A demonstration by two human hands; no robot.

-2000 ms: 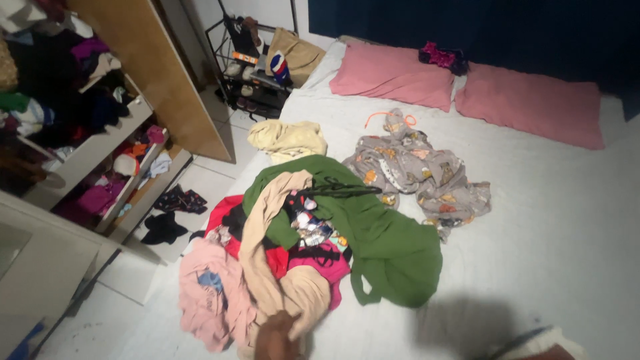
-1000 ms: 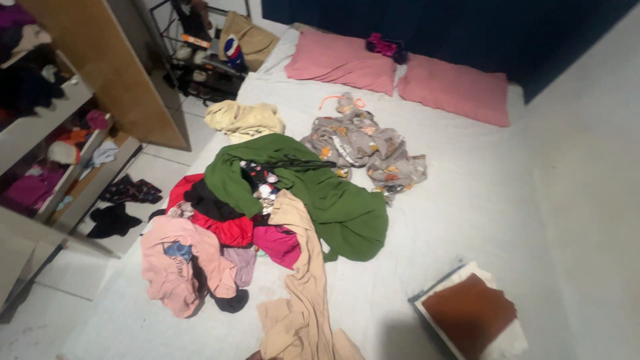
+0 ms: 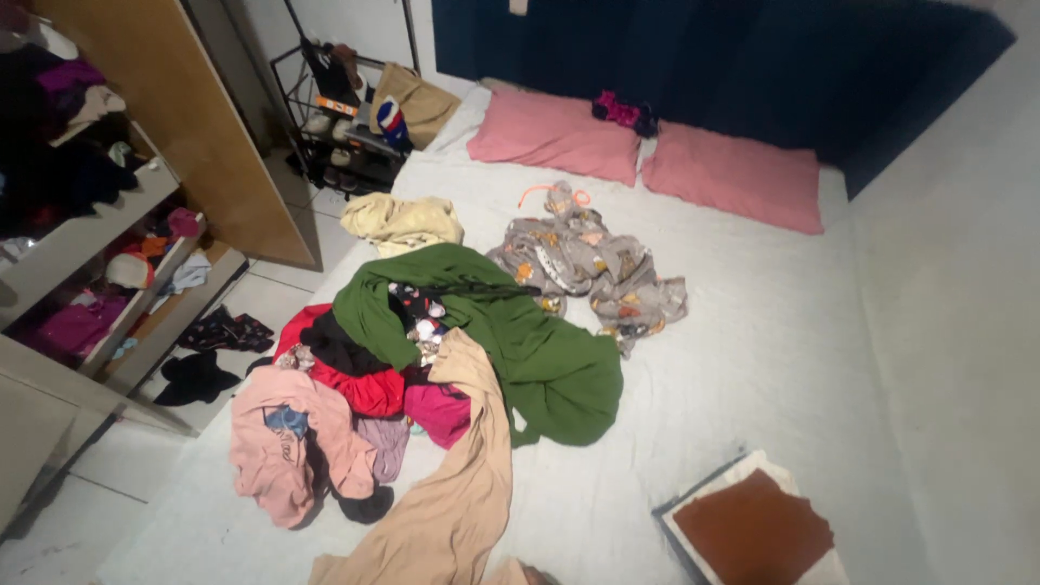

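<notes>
A long beige garment stretches from the clothes pile to the bottom edge, where a sliver of what may be my left hand shows beside its cloth; its grip is hidden. My right hand is out of view. The beige garment's upper end lies against a green garment. Left of it are a red garment, a magenta cloth, a black cloth and a pink garment with a blue patch. A grey patterned garment and a pale yellow cloth lie farther up the bed.
Two pink pillows rest near the dark headboard. Brown material lies on a white item at lower right. At left, an open wardrobe drawer holds clothes; dark garments lie on the floor near a shoe rack.
Two seconds ago a hand held the beige garment bunched near the pile; the garment now lies extended toward the bottom edge. More of the white item with brown material shows at lower right.
</notes>
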